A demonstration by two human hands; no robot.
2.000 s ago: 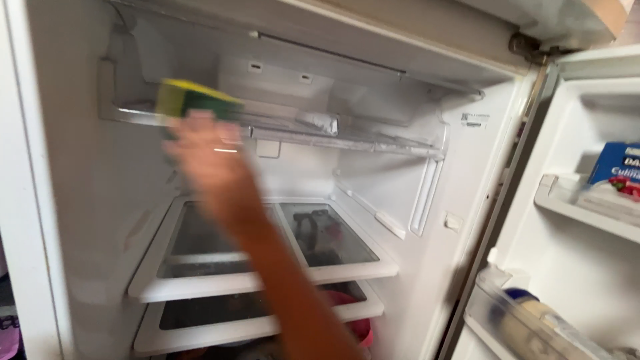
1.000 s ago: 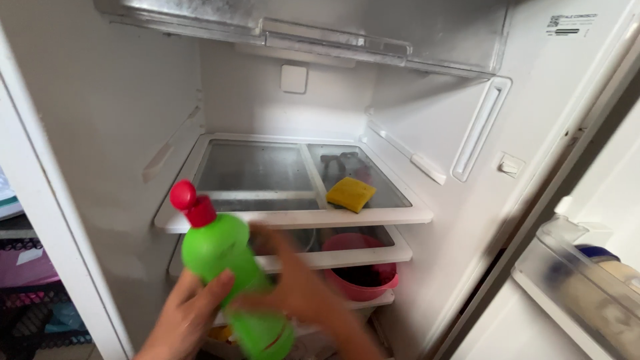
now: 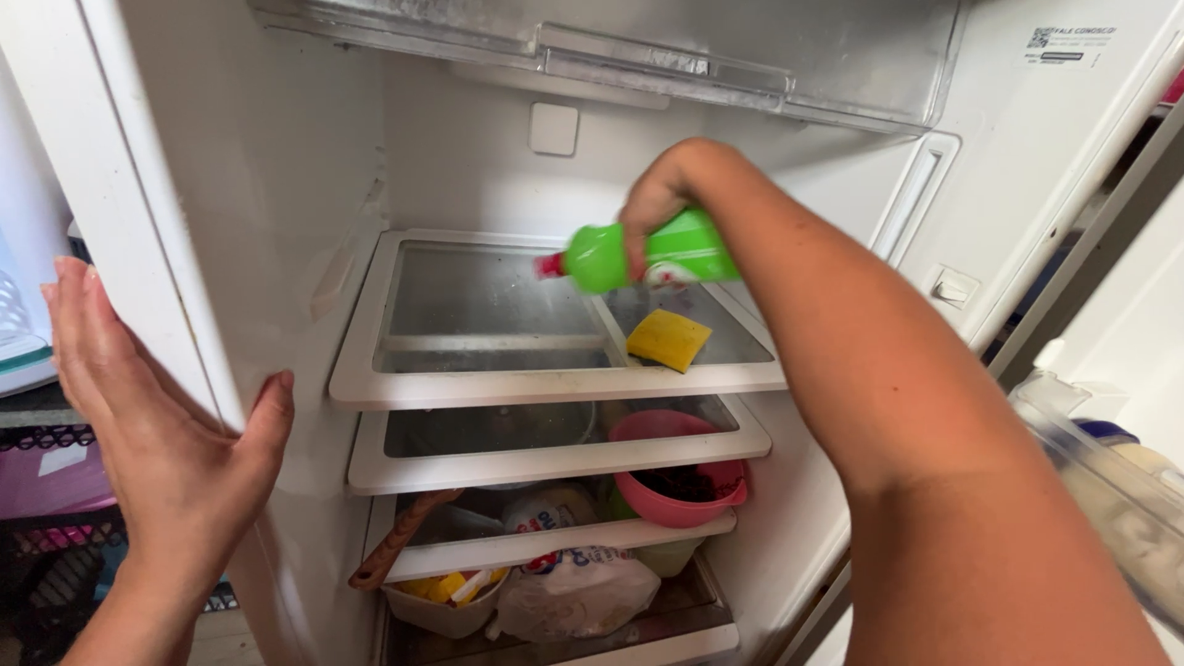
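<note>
My right hand (image 3: 655, 217) grips a green plastic squeeze bottle (image 3: 680, 250) with a red cap. The bottle lies nearly level, cap to the left, above the top glass shelf (image 3: 481, 296) of an open refrigerator. A yellow sponge (image 3: 670, 339) rests on that shelf near its front edge, below the bottle. At the left, my left hand (image 3: 166, 425) is spread against the front edge of the refrigerator's side wall (image 3: 176, 185), holding nothing.
Lower shelves hold a pink bowl (image 3: 683, 499), a wooden handle (image 3: 402, 541), a container with yellow pieces (image 3: 444, 615) and a plastic bag (image 3: 573, 592). A clear drawer (image 3: 666, 69) hangs above. The open door's bin (image 3: 1110, 490) stands right.
The sponge, in a hand two seconds ago, lies on the top shelf. Both hands were at the upright bottle; now the right holds it tipped over the shelf and the left is at the refrigerator's edge.
</note>
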